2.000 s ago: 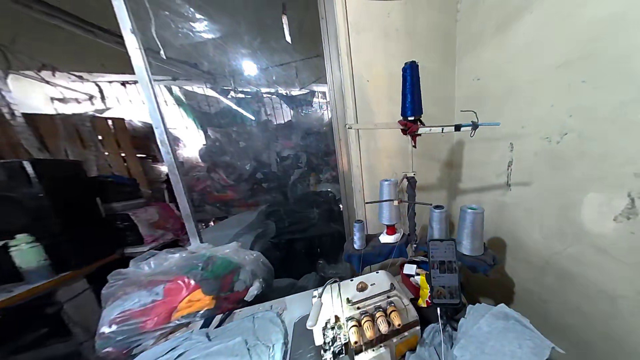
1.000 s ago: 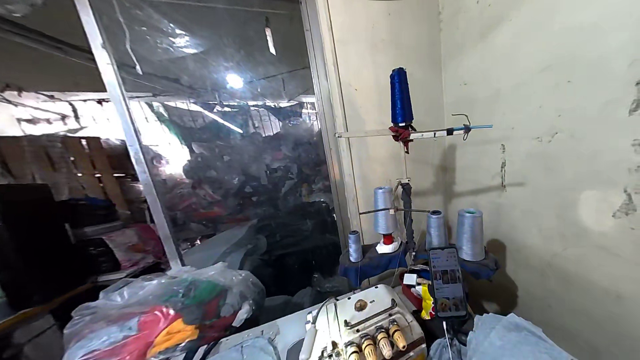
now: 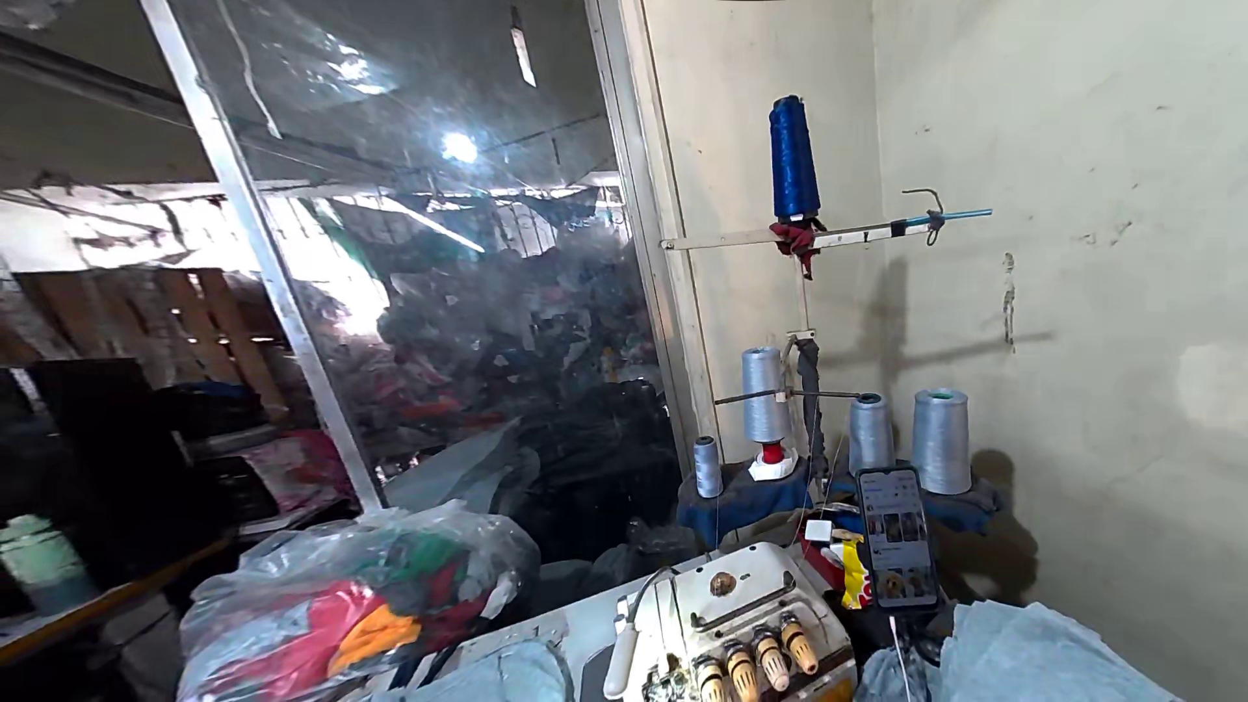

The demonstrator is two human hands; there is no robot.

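Observation:
Neither of my hands shows in the head view. At the bottom centre sits a white overlock sewing machine (image 3: 746,595) with several tension knobs (image 3: 770,658) on its front. Light blue fabric (image 3: 517,675) lies to its left, and more light blue fabric (image 3: 1043,655) is heaped to its right. Behind the machine, a phone (image 3: 897,541) stands upright with its screen lit. Grey-blue thread cones (image 3: 941,444) stand on a dark blue cloth beneath the thread stand. A blue thread cone (image 3: 795,161) sits on the stand's upper arm (image 3: 858,237).
A clear plastic bag (image 3: 361,595) of coloured cloth lies at the lower left. Behind it rises a glass partition with a metal frame (image 3: 263,253). A greenish bottle (image 3: 44,561) stands on a table at the far left. A pale wall (image 3: 1102,244) bounds the right side.

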